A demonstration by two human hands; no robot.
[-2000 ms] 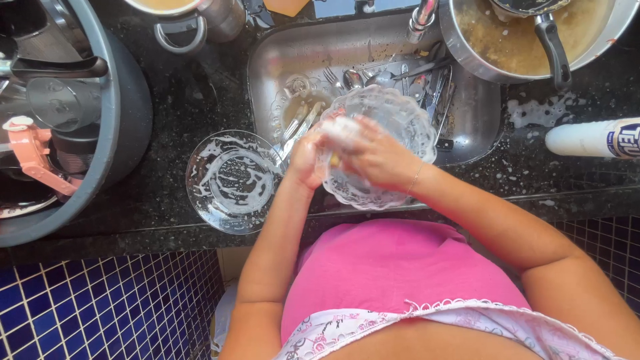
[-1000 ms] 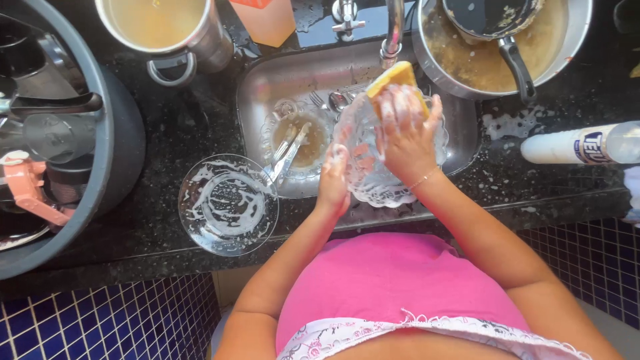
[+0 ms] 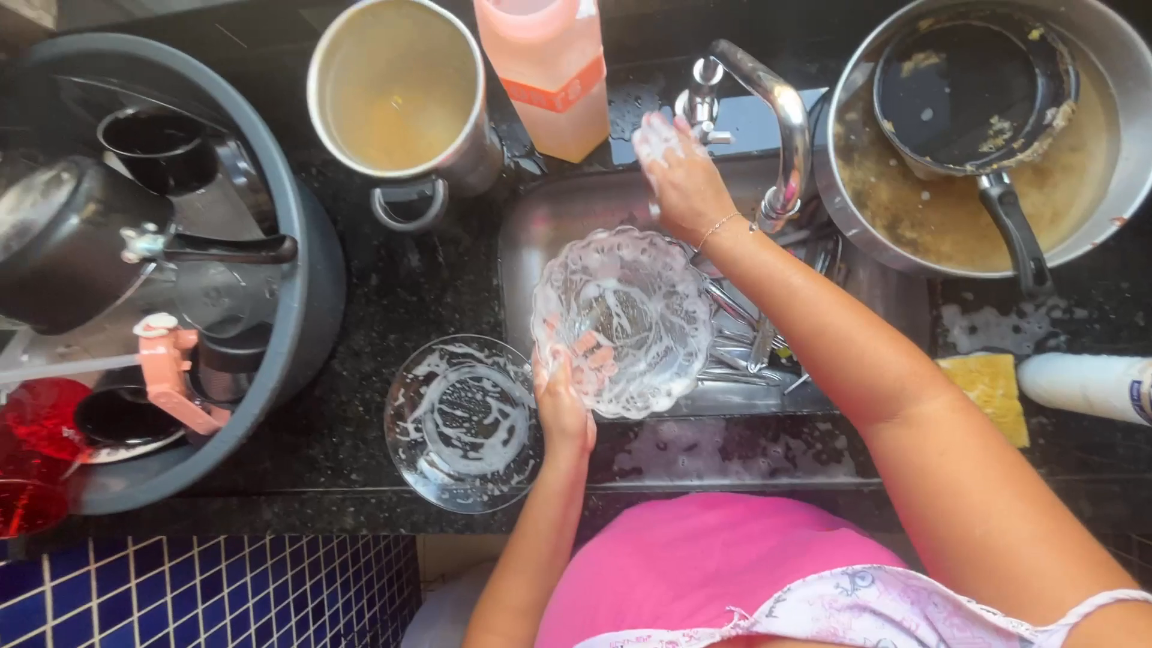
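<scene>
My left hand (image 3: 564, 396) grips the lower left rim of a clear scalloped glass bowl (image 3: 630, 315), soapy inside, tilted over the steel sink (image 3: 531, 216). My right hand (image 3: 679, 175), covered in suds and holding nothing visible, is at the chrome faucet (image 3: 778, 99), beside its handle; whether it touches the handle is hidden. A soapy clear glass plate (image 3: 463, 423) lies on the counter left of the bowl. Metal cutlery (image 3: 751, 351) lies in the sink, partly under my right forearm. A yellow sponge (image 3: 990, 396) rests on the counter at the right.
At the left stands a grey tub (image 3: 310, 288) of pots and cups. Behind the sink are a metal pot of cloudy liquid (image 3: 396, 90) and a pink plastic bottle (image 3: 549, 81). A large pot (image 3: 841, 207) holds a black frying pan (image 3: 976, 99). A white bottle (image 3: 1080, 385) lies right.
The right hand has let go of the yellow sponge, which now lies on the counter at the right, and has moved to the faucet. The left hand still holds the glass bowl.
</scene>
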